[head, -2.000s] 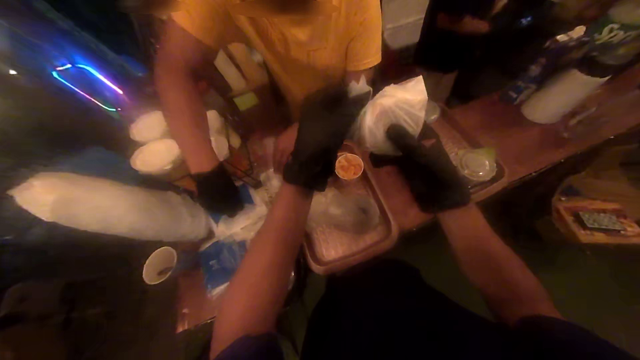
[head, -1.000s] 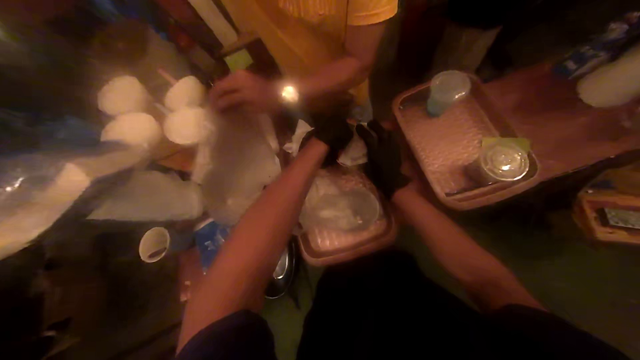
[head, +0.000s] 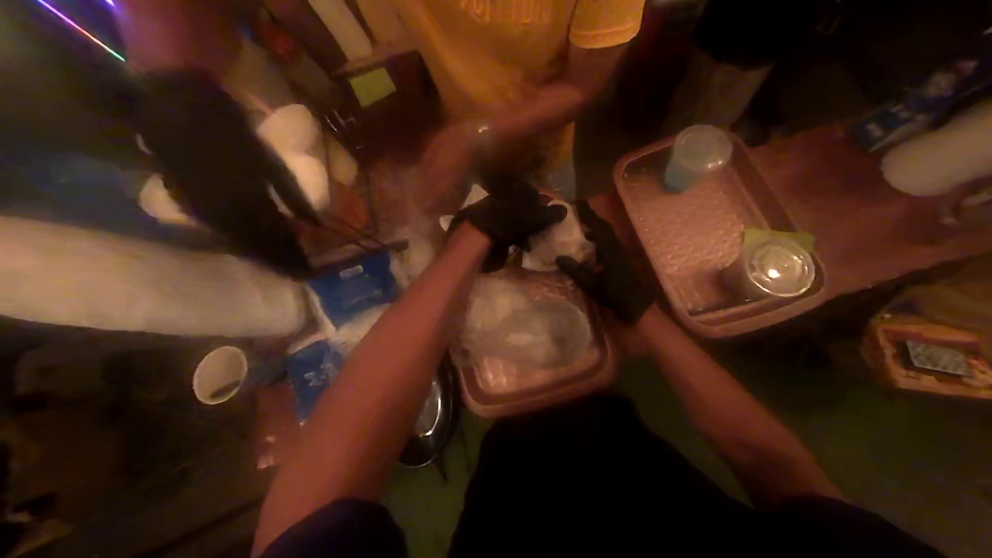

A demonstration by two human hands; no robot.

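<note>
Both my hands wear black gloves and meet over the far part of a reddish-brown tray (head: 535,391). My right hand (head: 616,271) holds a white paper-wrapped item (head: 559,239) from its right side, thumb across the front. My left hand (head: 508,217) lies against the item's upper left, fingers reaching over it; whether it grips is blurred. More white paper (head: 469,203) shows beyond my left hand. A clear plastic container or bag (head: 535,329), with something pale inside, lies on the tray just nearer to me.
Right of my hands, a second tray (head: 717,329) bears a clear cup (head: 701,151) and a lidded cup (head: 779,267). At left are a long white plastic sleeve (head: 147,283), blue packets (head: 353,287) and a paper cup (head: 220,375). A person in a yellow shirt (head: 496,54) stands opposite, one arm reaching across.
Two seconds ago the white wrapped item was up at the right, over the counter; now it is low between my hands over the near tray. A black-gloved arm has come in at upper left.
</note>
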